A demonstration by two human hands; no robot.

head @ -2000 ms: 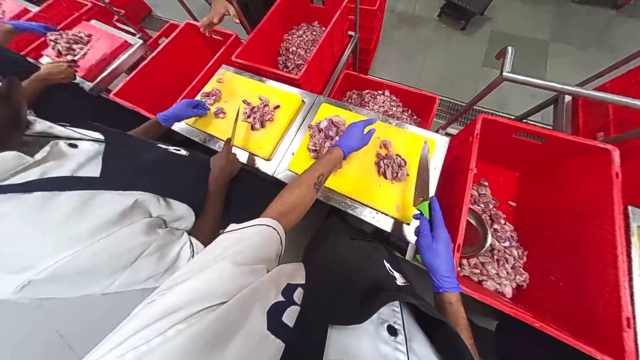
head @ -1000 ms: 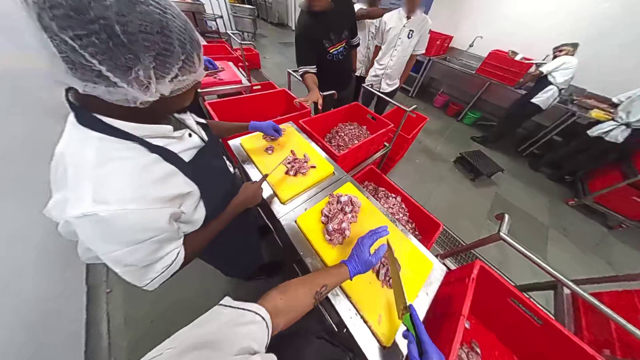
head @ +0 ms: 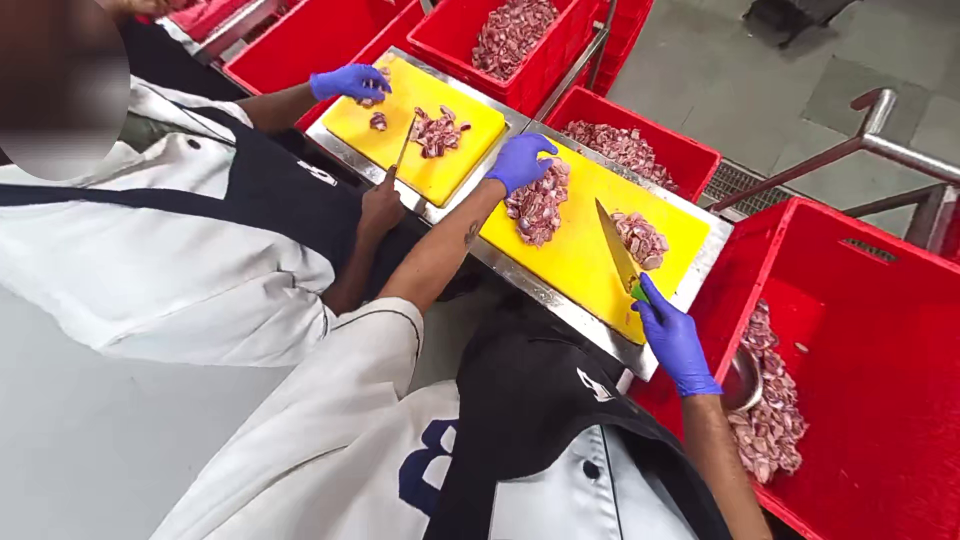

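Observation:
My left hand [head: 523,161], in a blue glove, rests at the upper edge of a larger pile of raw meat pieces [head: 538,204] on a yellow cutting board [head: 585,247]. Its fingers are bent over the pile's top; whether they grip a piece is hidden. My right hand [head: 671,334], also blue-gloved, holds a kitchen knife [head: 616,244] by its green handle. The blade points up and left across the board, beside a smaller pile of meat pieces [head: 641,240] at the right. The board lies on a metal table [head: 525,289].
A co-worker's gloved hand [head: 351,82] and knife [head: 406,146] are at the adjoining yellow board [head: 457,176] on the left. Red crates with meat stand behind [head: 559,109] and at the right [head: 862,360], the latter holding a metal bowl [head: 742,381]. A metal railing [head: 907,159] stands beyond.
My left hand has moved left, from beside the smaller pile to the top of the larger one. The knife stays in my right hand. The view has swung up and back down.

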